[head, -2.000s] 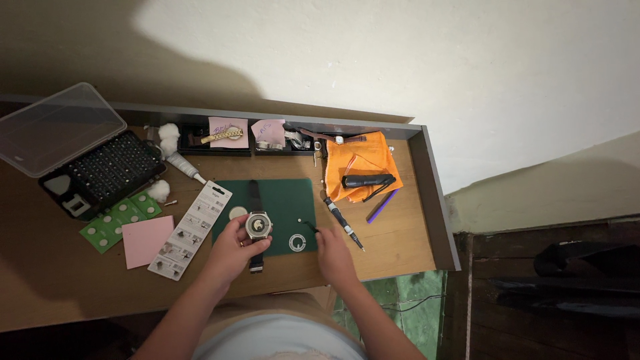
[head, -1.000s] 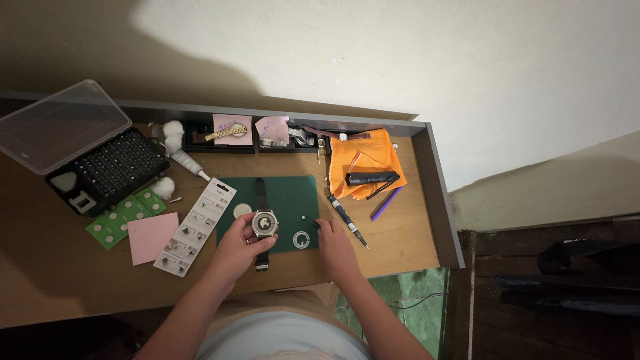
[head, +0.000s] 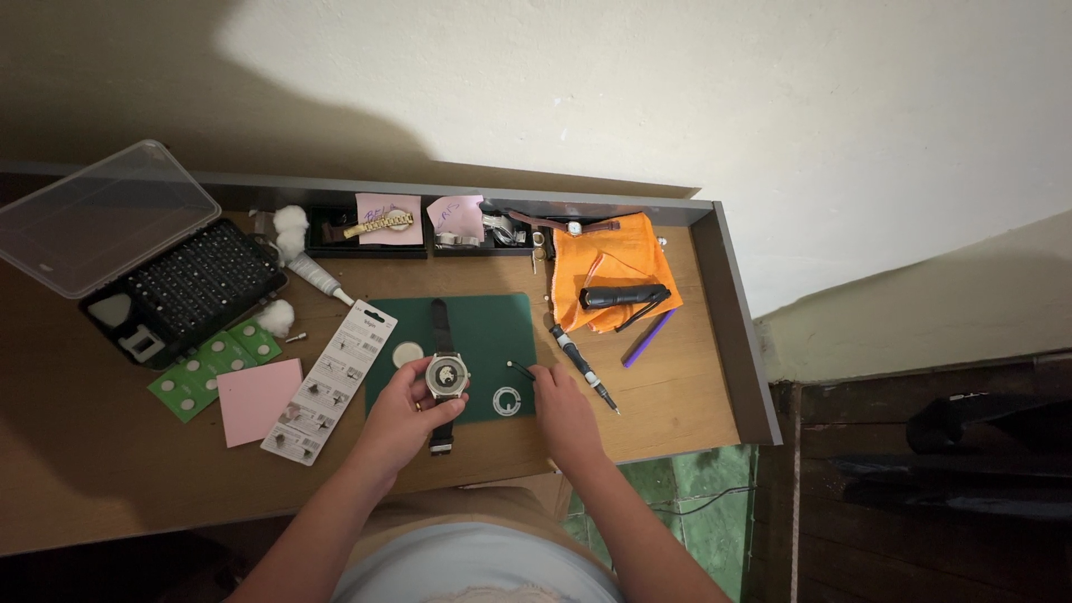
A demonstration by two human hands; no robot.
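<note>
My left hand (head: 406,410) holds a wristwatch (head: 446,375) by its case over a green mat (head: 494,322). Its back is off, so the inside shows, and its dark strap runs toward and away from me. A round metal disc, perhaps the case back (head: 408,354), lies on the mat left of the watch. My right hand (head: 567,414) rests at the mat's right edge, its fingers closed on a thin black tool (head: 521,369) with a small pale thing at its tip; what that is cannot be told. A white ring-shaped part or print (head: 507,401) shows on the mat between the hands.
Left stand an open bit case (head: 197,280), green button-cell packs (head: 198,381), pink notes (head: 258,404) and a blister card (head: 331,381). Behind are black trays (head: 368,249) of watches and a tube (head: 316,276). Right lie a screwdriver (head: 584,367), a flashlight (head: 624,296) on orange cloth (head: 662,260) and a purple stick (head: 649,337).
</note>
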